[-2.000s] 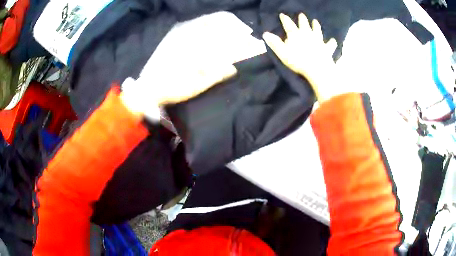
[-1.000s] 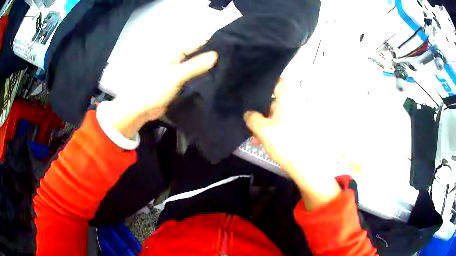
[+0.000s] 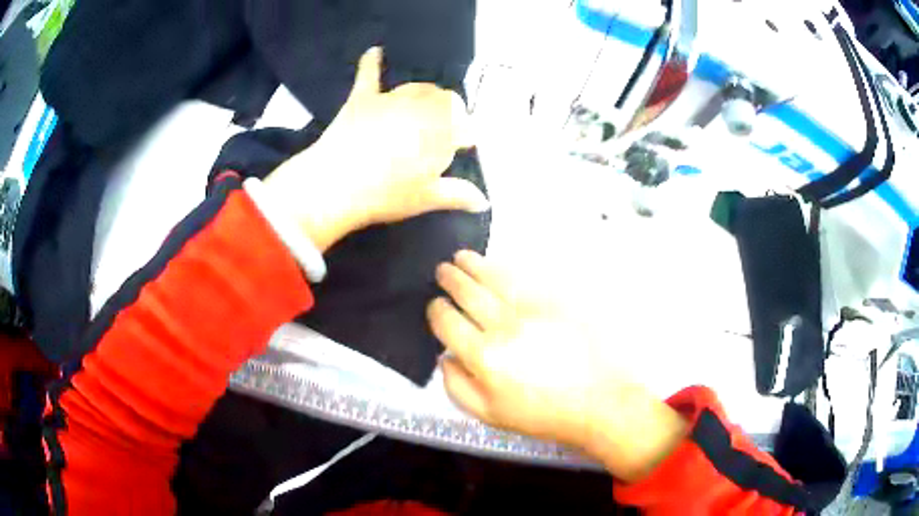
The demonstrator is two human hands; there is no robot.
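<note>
A black garment piece [image 3: 383, 267] lies on the white sewing table, its right edge left of the machine's needle area. More dark cloth [image 3: 151, 60] lies beyond and to the left. My left hand [image 3: 388, 151] rests on the cloth, thumb and fingers spread near its right edge. My right hand [image 3: 504, 348] is at the cloth's lower right edge, with its fingertips on that edge. The presser foot area [image 3: 650, 161] of the white sewing machine [image 3: 796, 151] is to the right of both hands; its needle is too blurred to tell.
A measuring tape [image 3: 403, 418] runs along the table's front edge. A black pouch [image 3: 781, 292] hangs at the right, with a thin metal tool on it. Black straps [image 3: 877, 131] loop round the machine arm. A white cord [image 3: 317, 469] hangs at the lap.
The view has moved nearer the machine. The black piece, lifted and folded between the hands a second ago, now lies flat on the table beside the needle area, with both hands on it.
</note>
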